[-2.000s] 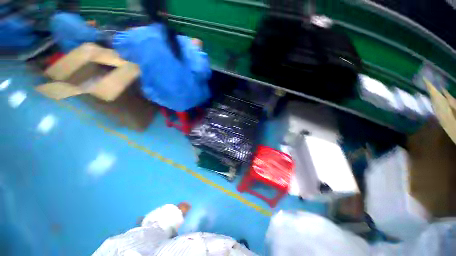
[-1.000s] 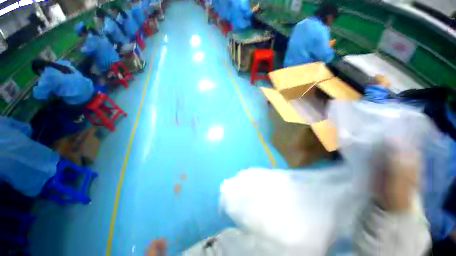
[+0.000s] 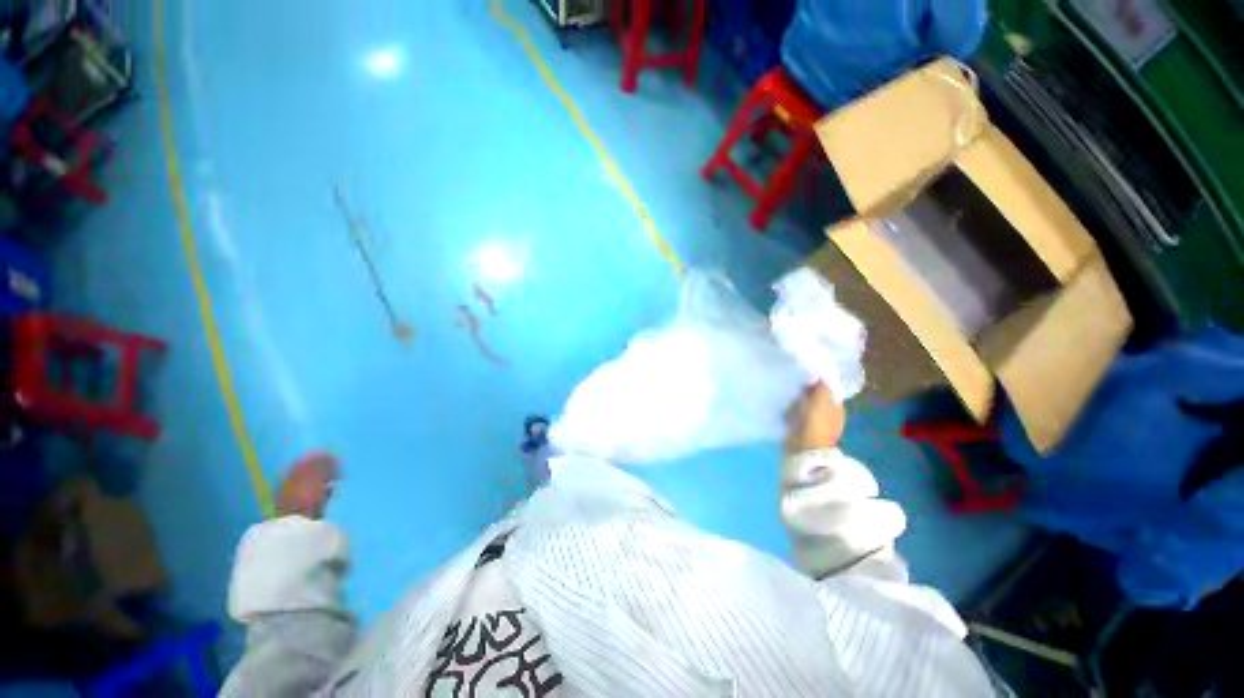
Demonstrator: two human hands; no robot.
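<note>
A limp white, partly see-through bag (image 3: 669,389) hangs in front of my body over the blue floor. My right hand (image 3: 816,416) is closed on its gathered top end, which bunches up above the fingers. My left hand (image 3: 307,484) is at the lower left, away from the bag. It looks bare and slightly blurred, and its finger position is hard to make out.
An open brown carton (image 3: 941,259) stands to the right, beside a green bench (image 3: 1160,82). Blue-coated workers are at the upper right and right. Red stools (image 3: 89,375) stand on both sides. Yellow lines run along the blue floor (image 3: 409,177).
The view has turned from the benches to the aisle and now tilts down. The bag, blurred and spread before, now hangs from my right hand. My left hand shows more fully.
</note>
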